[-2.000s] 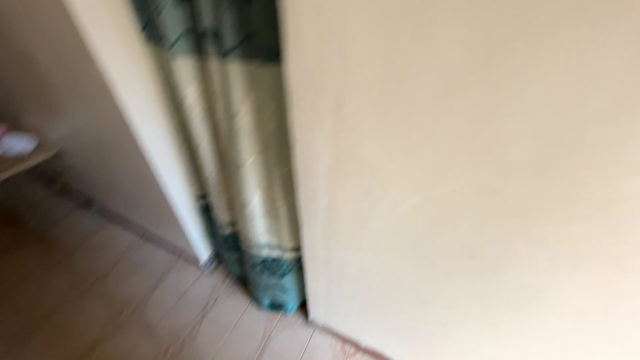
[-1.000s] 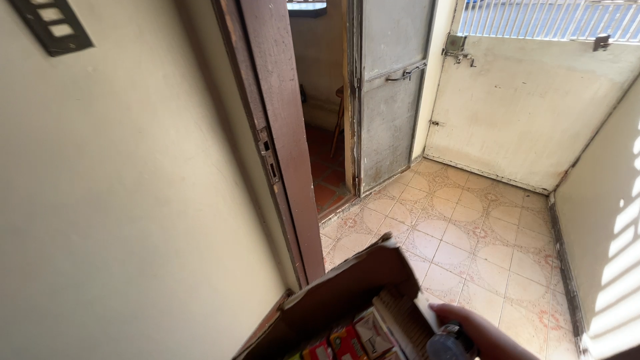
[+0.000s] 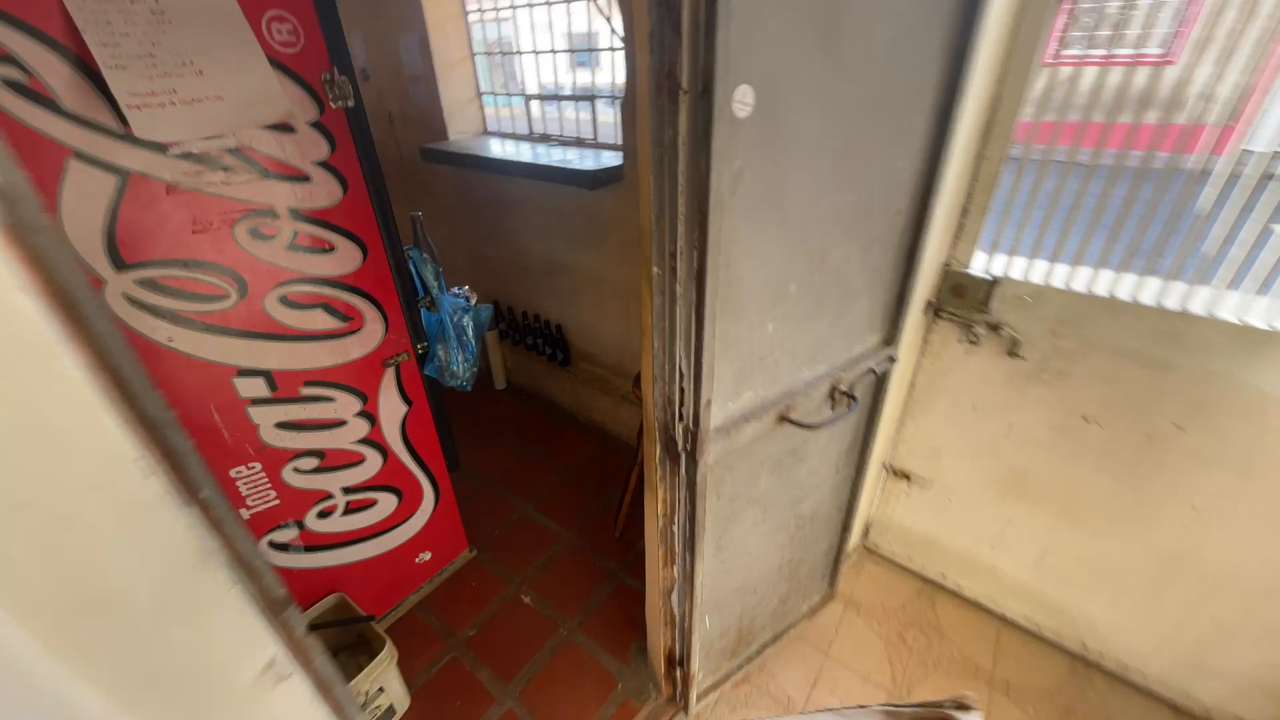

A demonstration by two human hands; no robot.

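Neither my left hand nor my right hand shows in the frame of now. At the bottom edge, right of centre, only a thin strip of a cardboard box's edge [image 3: 900,708] is visible; what holds it and what lies inside are hidden. Ahead, a grey metal door [image 3: 800,250] with a curved handle [image 3: 825,412] stands swung outward beside a doorway. Through the doorway, the red side of a Coca-Cola cooler [image 3: 300,330] fills the left, with a sheet of paper bearing writing [image 3: 185,70] on it.
A blue plastic bag [image 3: 455,335] hangs beside the cooler. Dark bottles [image 3: 535,335] line the far wall under a window sill [image 3: 525,160]. A whitish bucket [image 3: 360,655] stands on the red tile floor [image 3: 530,620] near the door frame. A cream metal gate [image 3: 1080,480] is at the right.
The view has moved closer to the doorway, and the red cooler has come into sight. A second ago a hand showed at an open cardboard box with small packages; now only a box edge shows.
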